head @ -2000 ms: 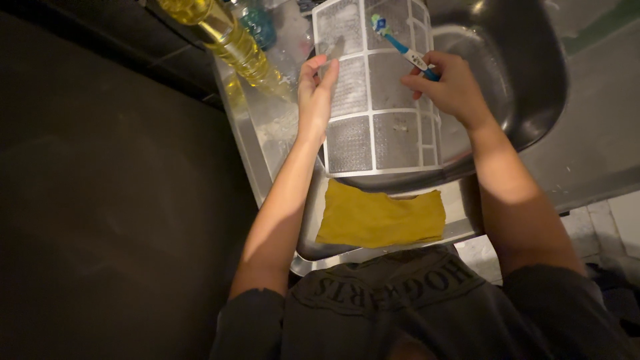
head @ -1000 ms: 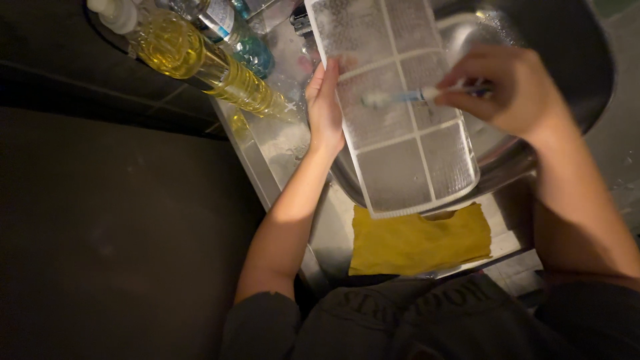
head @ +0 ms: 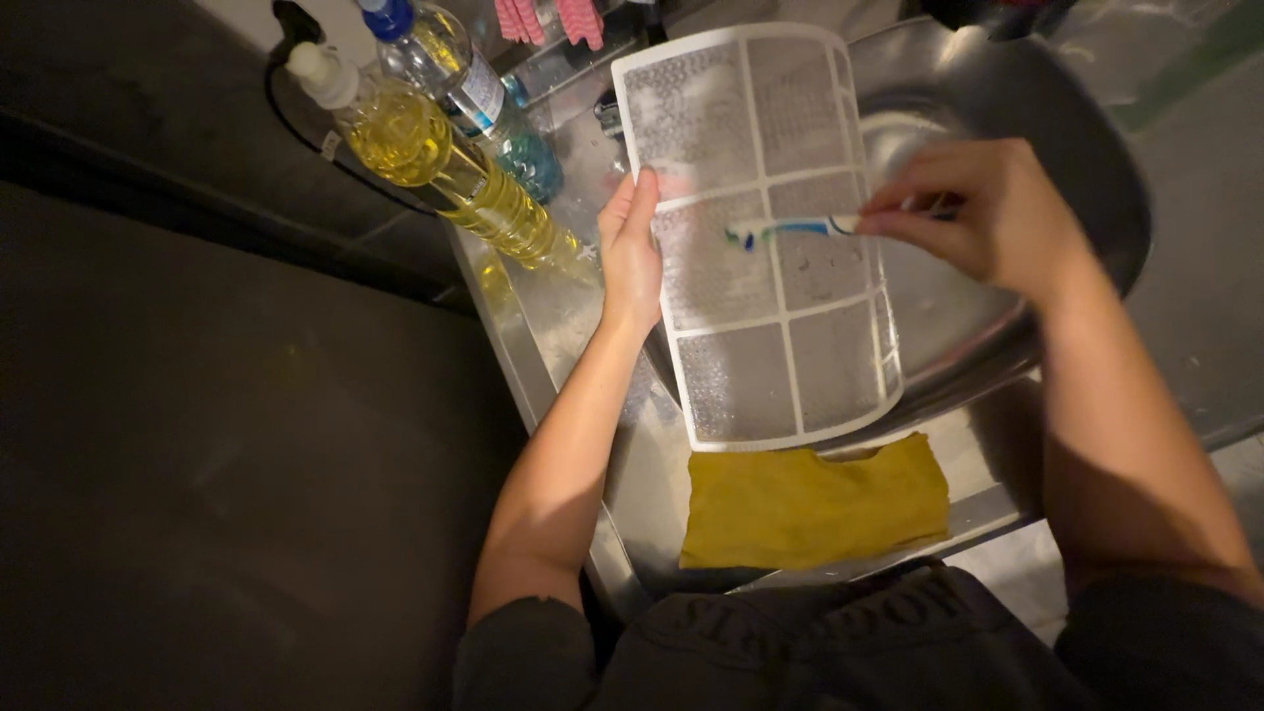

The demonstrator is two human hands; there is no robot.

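My left hand [head: 632, 252] grips the left edge of a white-framed mesh filter [head: 726, 267], thumb on its face. The filter is curved, looks wet, and is held over the near left part of a steel sink [head: 1076, 128]. Between the fingertips of my right hand [head: 973, 212] is the handle of a blue and white toothbrush [head: 805, 226]. Its bristle head lies over the middle of the mesh; whether it touches cannot be told. A yellow cloth [head: 815, 506] lies on the sink's near rim, just below the filter.
On the left of the steel counter [head: 553, 341] stand a bottle of yellow liquid [head: 474, 183] and a blue-capped clear bottle with blue-green liquid [head: 494, 109]. Pink striped fabric [head: 578, 20] is at the top. A dark cable [head: 365, 178] runs beside the bottles.
The toothbrush, raised at the filter's upper right two seconds ago, is now level over its middle. My right hand has turned with it. My left hand keeps its hold on the filter's left edge.
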